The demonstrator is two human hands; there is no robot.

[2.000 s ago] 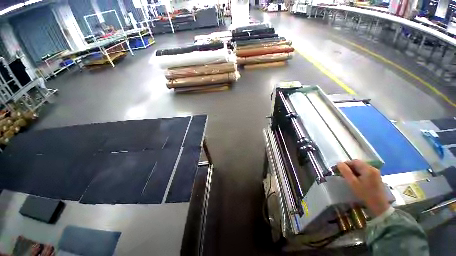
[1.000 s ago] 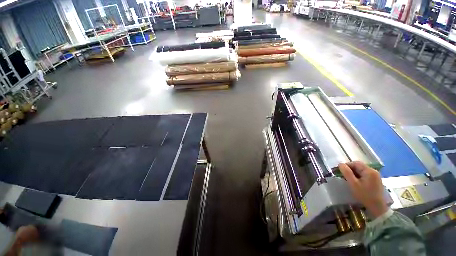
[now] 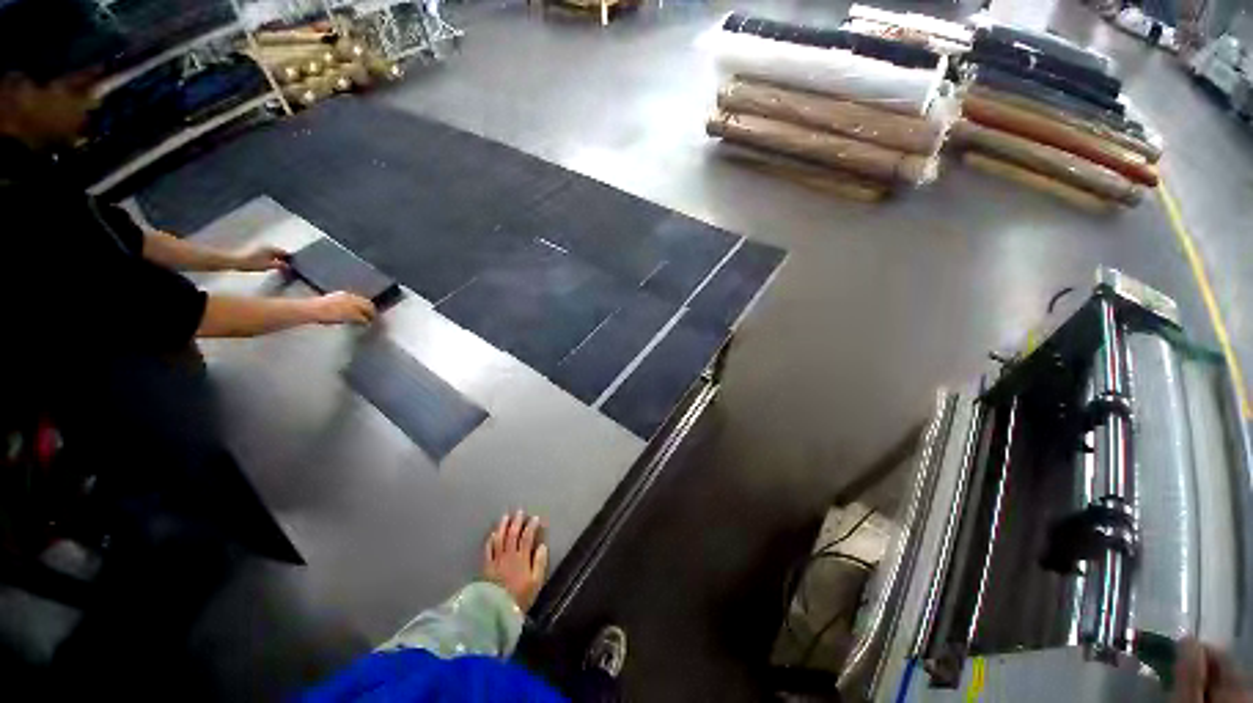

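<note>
My left hand (image 3: pixel 517 560) lies flat and empty on the grey table (image 3: pixel 412 515), near its right edge. My right hand (image 3: pixel 1206 673) is at the bottom right edge of the view, cut off and blurred, beside the end of the roller machine; its grip cannot be told. The machine's roller shaft with black collars (image 3: pixel 1110 481) stands beside the pale main roller (image 3: pixel 1165 467). A single dark panel (image 3: pixel 416 397) lies on the table beyond my left hand. The black panel stack (image 3: pixel 337 272) is between a co-worker's two hands.
A co-worker in black (image 3: pixel 96 316) stands at the table's left side. Laid-out dark panels (image 3: pixel 509 234) cover the far part. A floor gap separates table and machine. Fabric rolls (image 3: pixel 825 117) are stacked beyond. A shoe (image 3: pixel 605 650) shows below the table edge.
The view has swung left, bringing the co-worker and my left hand into view. The blue belt has left the picture. My right hand is now at the right edge. The co-worker's hands are at the stack.
</note>
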